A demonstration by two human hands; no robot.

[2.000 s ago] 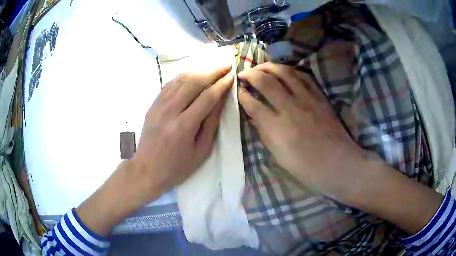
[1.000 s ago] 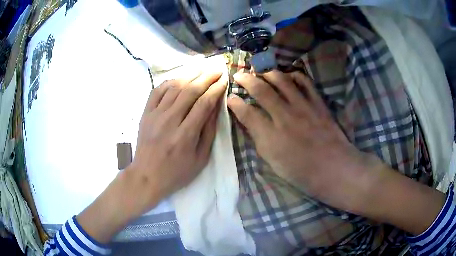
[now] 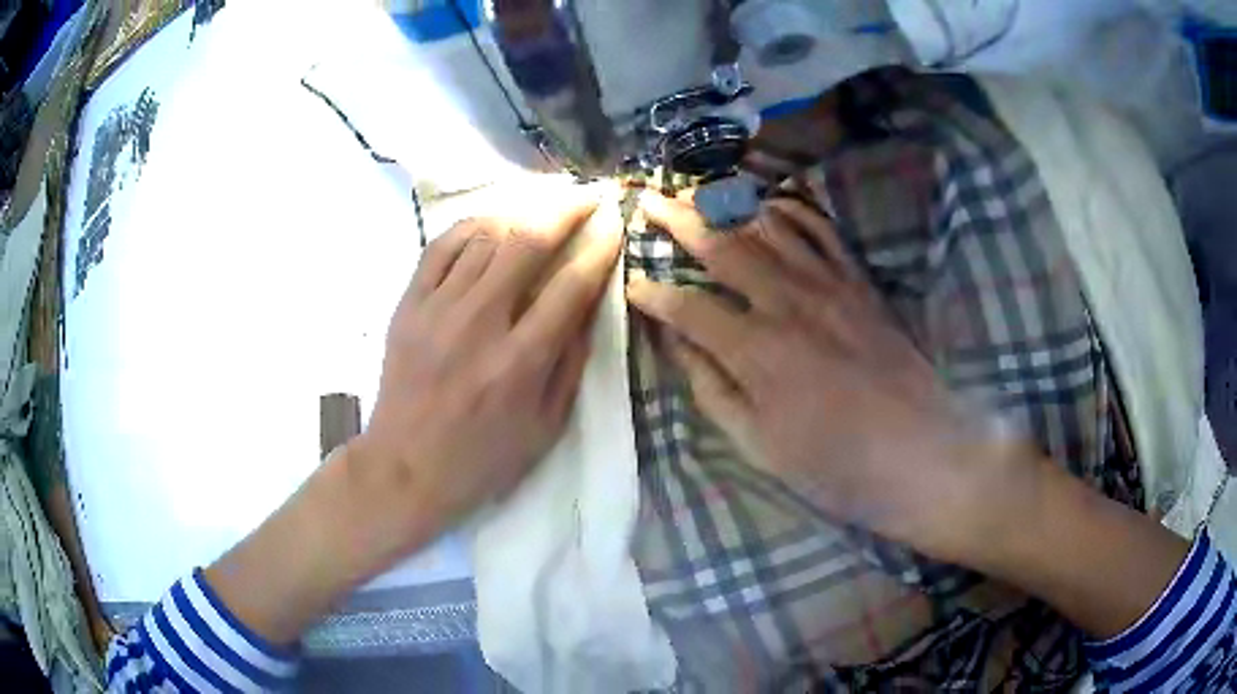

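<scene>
My left hand (image 3: 475,359) lies flat on the cream strip (image 3: 577,542), its fingertips at the brightly lit spot by the needle area. The strip runs down between my hands and over the table's front edge. My right hand (image 3: 814,366) lies spread on the plaid lining (image 3: 760,583), its index fingertip close to the strip's edge. The plaid is wrinkled on the right side. The sewing machine's dark round dial (image 3: 705,145) and metal parts stand just beyond my fingertips. Glare and fingers hide the needle and presser foot.
The white tabletop (image 3: 244,298) has black worn marks, a brown tape patch (image 3: 339,423) and a dark thread-like line at left. A measuring scale (image 3: 407,626) runs along the front edge. Cream cloth (image 3: 1119,271) curves along the right. Cloth pieces (image 3: 27,542) hang at the far left.
The view has shifted, showing more of the machine head. My right fingers have spread slightly on the plaid. Both hands stay on the cloth, and the strip's lower end hangs slightly further left than two seconds ago.
</scene>
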